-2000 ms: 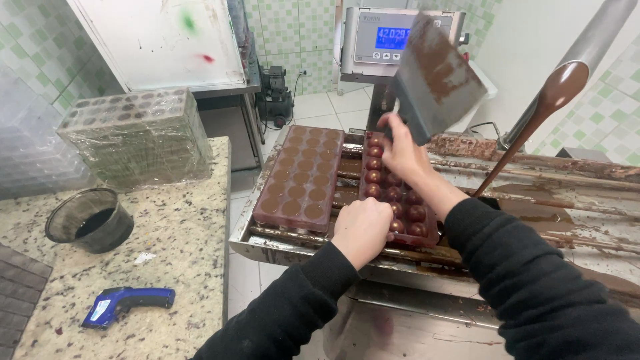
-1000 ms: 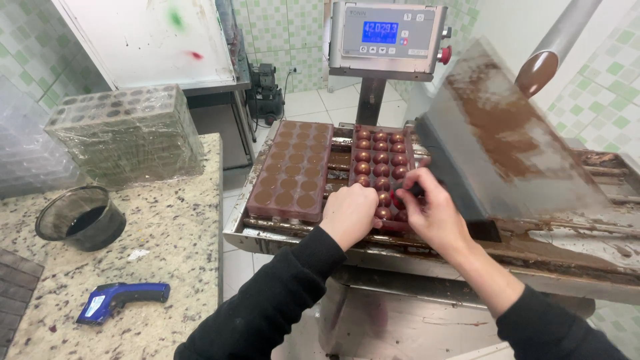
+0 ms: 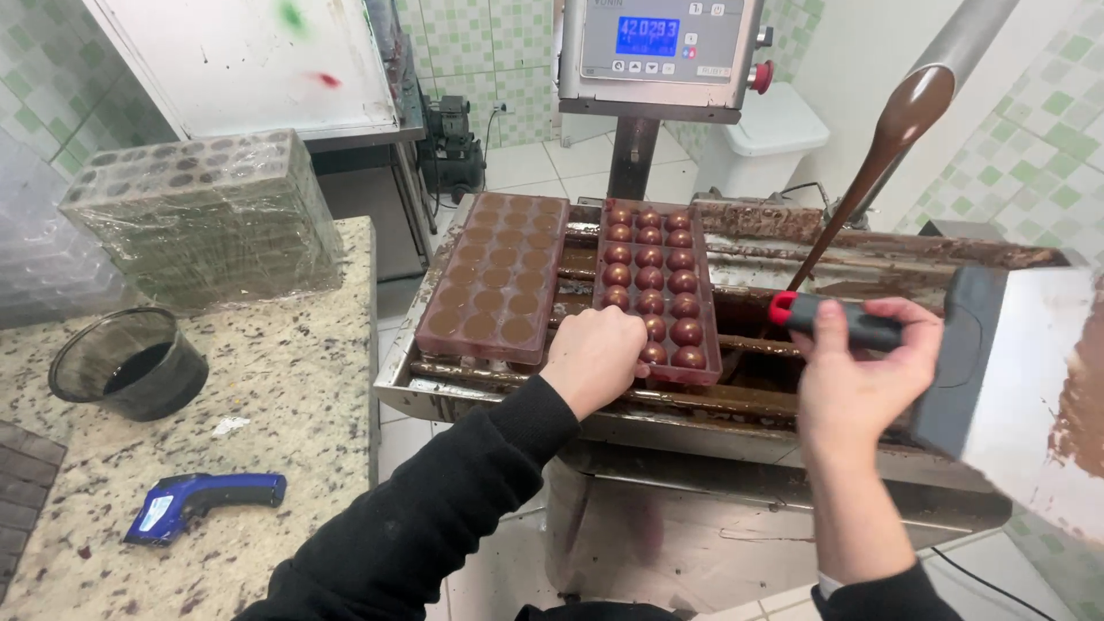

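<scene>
My left hand (image 3: 597, 358) is closed at the near left corner of a chocolate mold with shiny reddish-brown round cavities (image 3: 649, 280). In my right hand (image 3: 862, 375) is the black, red-tipped handle of a wide scraper (image 3: 992, 362), its blade pointing right and smeared with chocolate. A second mold (image 3: 496, 280), its cavities filled level with chocolate, lies left of the first. Both rest on the bars of a chocolate machine (image 3: 690, 401). Melted chocolate (image 3: 880, 155) streams from the spout down behind my right hand.
On the speckled stone counter (image 3: 285, 379) at left are a bowl of dark liquid (image 3: 129, 366), a blue infrared thermometer (image 3: 203, 504) and a plastic-wrapped stack of molds (image 3: 207, 220). The machine's control panel (image 3: 660, 47) stands behind the molds; a white bin (image 3: 768, 134) is beyond it.
The scraper has gone from raised above the machine to low at the right, its blade now pointing right. My right hand has moved away from the mold; my left stays at its near edge.
</scene>
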